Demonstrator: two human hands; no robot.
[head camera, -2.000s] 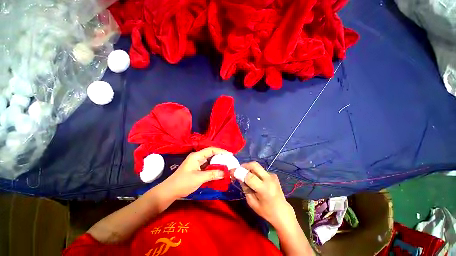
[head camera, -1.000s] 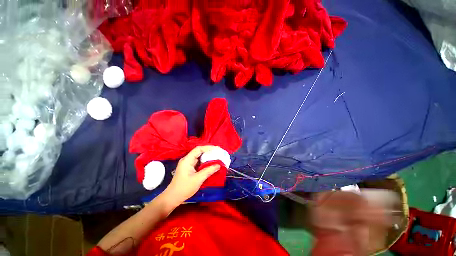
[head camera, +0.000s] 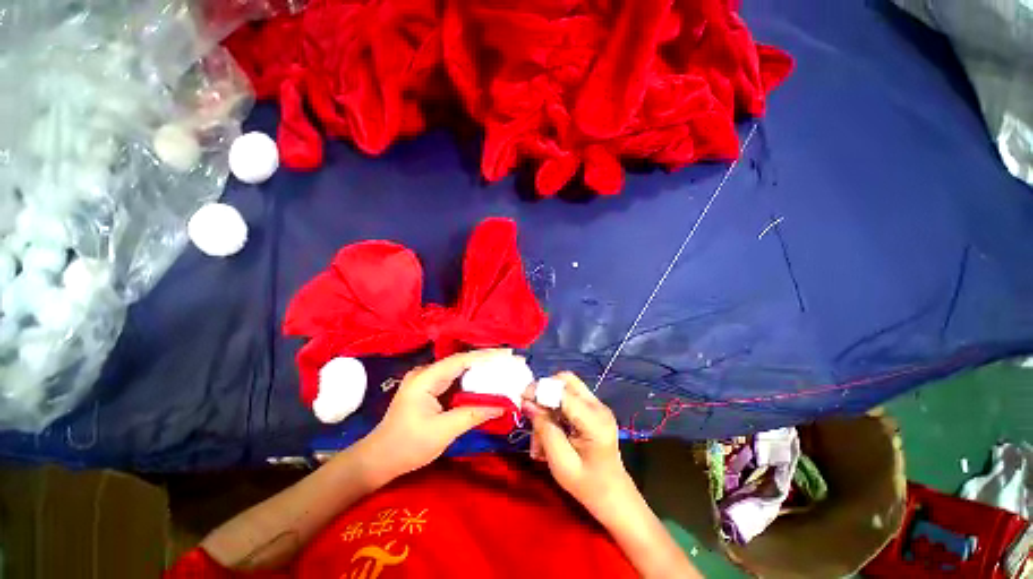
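Note:
The red plush piece (head camera: 370, 296) lies at the near edge of the table with its lobes spread. One white ball (head camera: 340, 389) is on its left end. My left hand (head camera: 425, 415) pinches a second white ball (head camera: 497, 377) against another red end. My right hand (head camera: 574, 435) is at that ball's right side, fingertips together, with a white wrap (head camera: 549, 392) on one finger. A short white thread loop shows below the ball. The needle is too small to make out.
A large red plush pile (head camera: 510, 91) lies at the far side. A clear bag of white balls (head camera: 102, 204) is at left, two loose balls (head camera: 218, 230) beside it. A white thread (head camera: 680, 255) slants to the near edge. A box with scraps (head camera: 833, 498) stands below right.
My right hand swung out blurred to the lower right, drawing the thread out, and is now back beside the ball. My left hand has kept its hold.

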